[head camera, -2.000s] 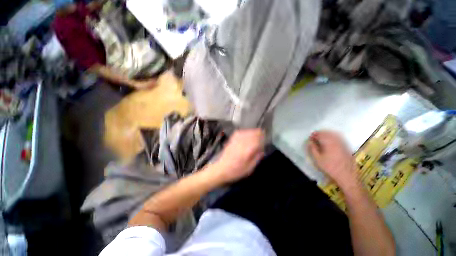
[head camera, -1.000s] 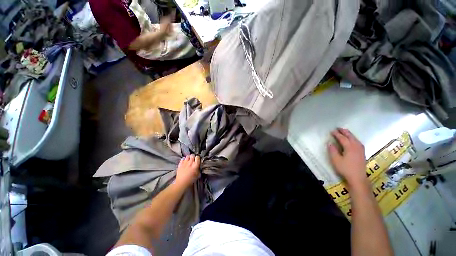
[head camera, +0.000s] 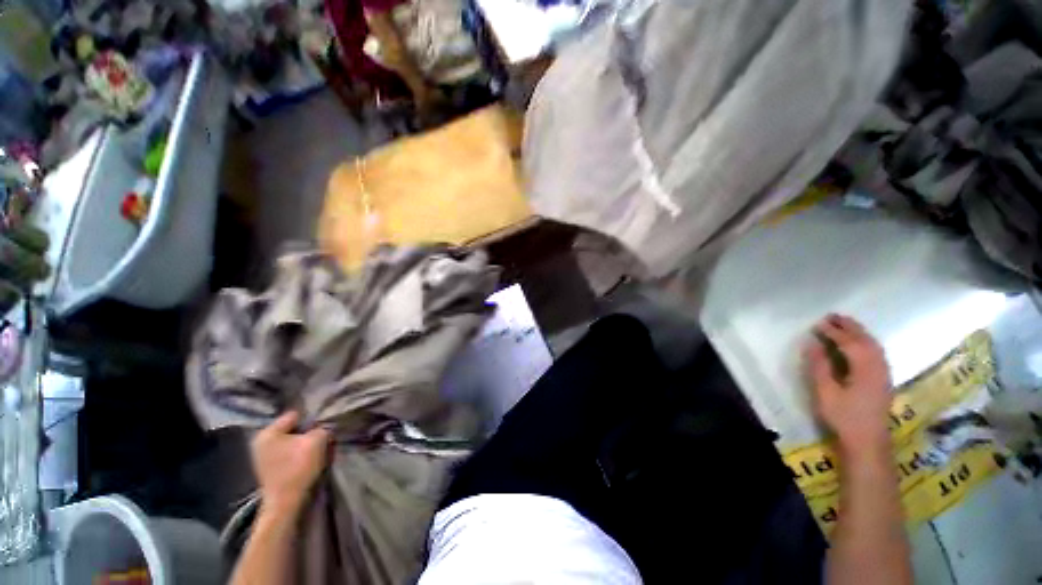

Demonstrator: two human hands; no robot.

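Observation:
My left hand [head camera: 290,459] grips a bundle of taupe cut pieces [head camera: 371,331] at its gathered middle, left of my lap. The bundle fans out above and below the hand. My right hand [head camera: 849,377] rests on the white machine table [head camera: 788,274] with its fingers curled; a small dark thing shows at the fingers, too blurred to name. Yellow tape [head camera: 966,491] with black "PIT" lettering lies beside and under the right wrist. A large taupe cloth [head camera: 720,126] drapes over the far side of the table, with a whitish cord on it.
A wooden board or seat [head camera: 440,189] stands ahead, with a white sheet [head camera: 512,349] nearer my lap. A grey tub [head camera: 171,229] stands at the left, a round bin [head camera: 137,531] at lower left. Dark cloth [head camera: 983,160] heaps at far right. Another person's arm [head camera: 394,51] shows at the top.
My left hand moved from the cloth above my lap down to the bundle, then shifted it left and towards me, exposing the white sheet. My right hand stays over the table. The view has shifted.

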